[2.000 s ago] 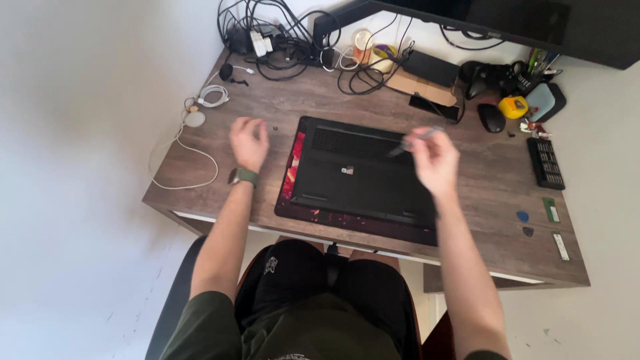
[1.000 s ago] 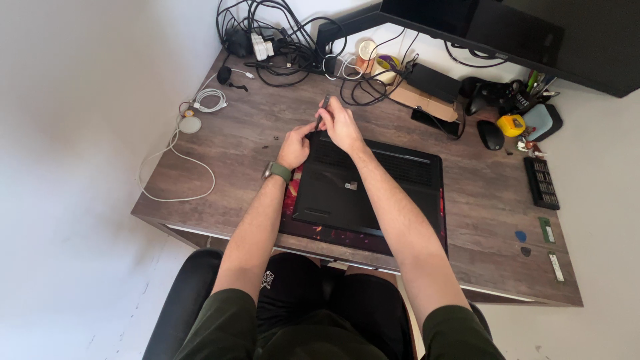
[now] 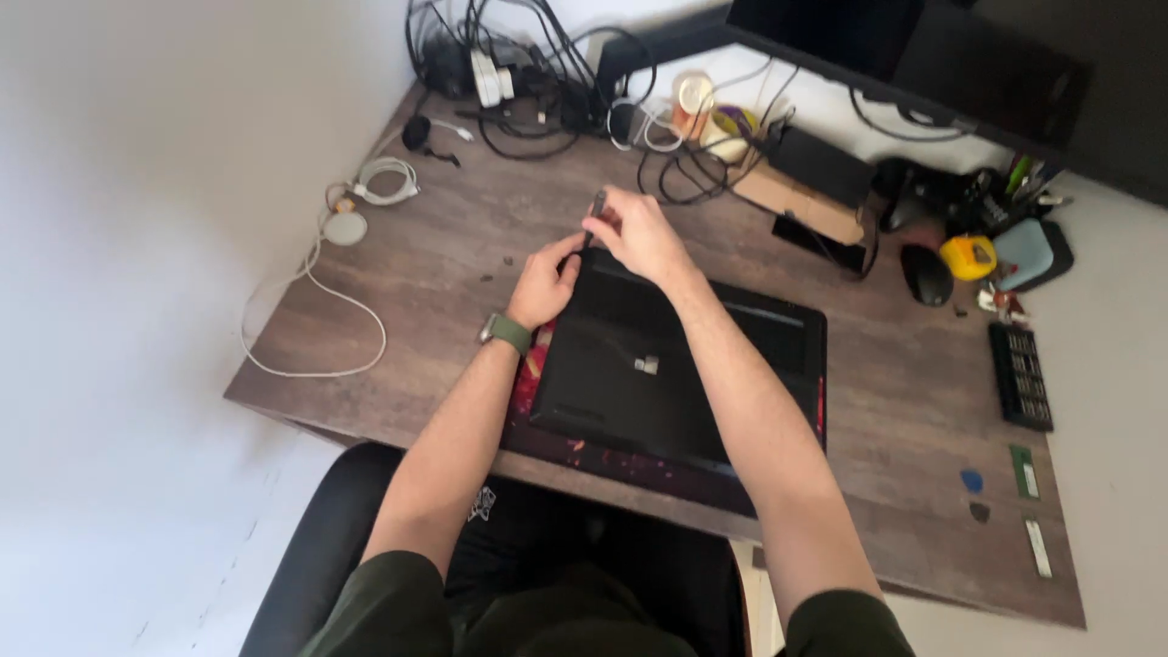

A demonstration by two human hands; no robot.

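Note:
A black laptop [image 3: 630,365] lies underside up on a dark mouse pad [image 3: 630,470] with red patches. My right hand [image 3: 639,233] grips a slim dark screwdriver [image 3: 598,208], held upright at the laptop's far left corner. Beside that corner is my left hand [image 3: 547,287], its fingers near the screwdriver's lower end; whether they touch the shaft cannot be told. The screwdriver's tip is hidden by the fingers. A few tiny dark pieces [image 3: 497,269] lie on the desk left of my left hand.
Tangled black cables [image 3: 529,91] and a cardboard piece [image 3: 794,205] lie at the back. To the right are a mouse [image 3: 926,274], a yellow tape measure [image 3: 967,257], a bit case [image 3: 1020,376], blue pick [image 3: 972,480] and memory modules [image 3: 1024,472]. A white cable [image 3: 365,306] lies left.
My right hand, earlier over the laptop's right part with the tool, has moved to its far left corner. My left hand has come from the bare desk at left to that same corner.

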